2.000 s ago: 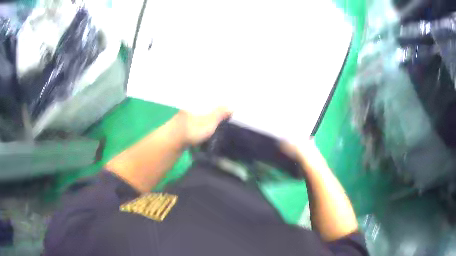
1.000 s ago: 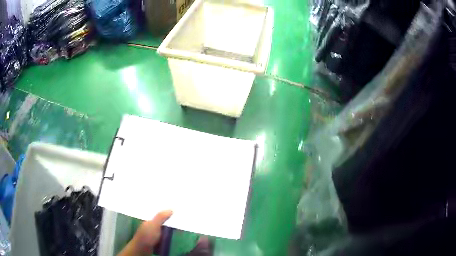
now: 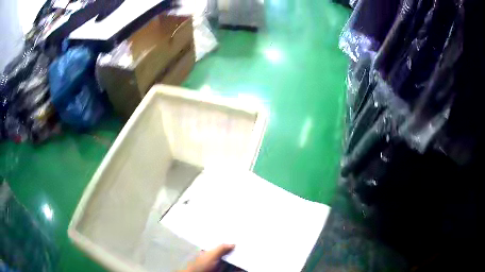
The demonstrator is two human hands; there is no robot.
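Note:
A clipboard with blank-looking white sheets (image 3: 260,223) is held at the lower middle, tilted, over the near right side of the large off-white tub. A small dark mark, perhaps its clip, shows near its left edge. My left hand (image 3: 208,258) grips its near edge, with the thumb on top of the sheets; the fingers beneath are hidden. A little of something dark shows beside the hand, too cut off to name. The tub (image 3: 109,159) stands on the floor and looks empty where I can see inside. My right hand is not in view.
Bagged dark garments hang along the right (image 3: 372,106). At the upper left are a blue bag (image 3: 77,87), an open cardboard carton (image 3: 165,58) and piled bagged garments (image 3: 29,95). The glossy green floor (image 3: 298,85) runs ahead between them.
The off-white tub is now much nearer, partly under the clipboard. The clipboard sits further right and lower. The near left bin with dark bags is out of view; the blue bag and carton appear closer.

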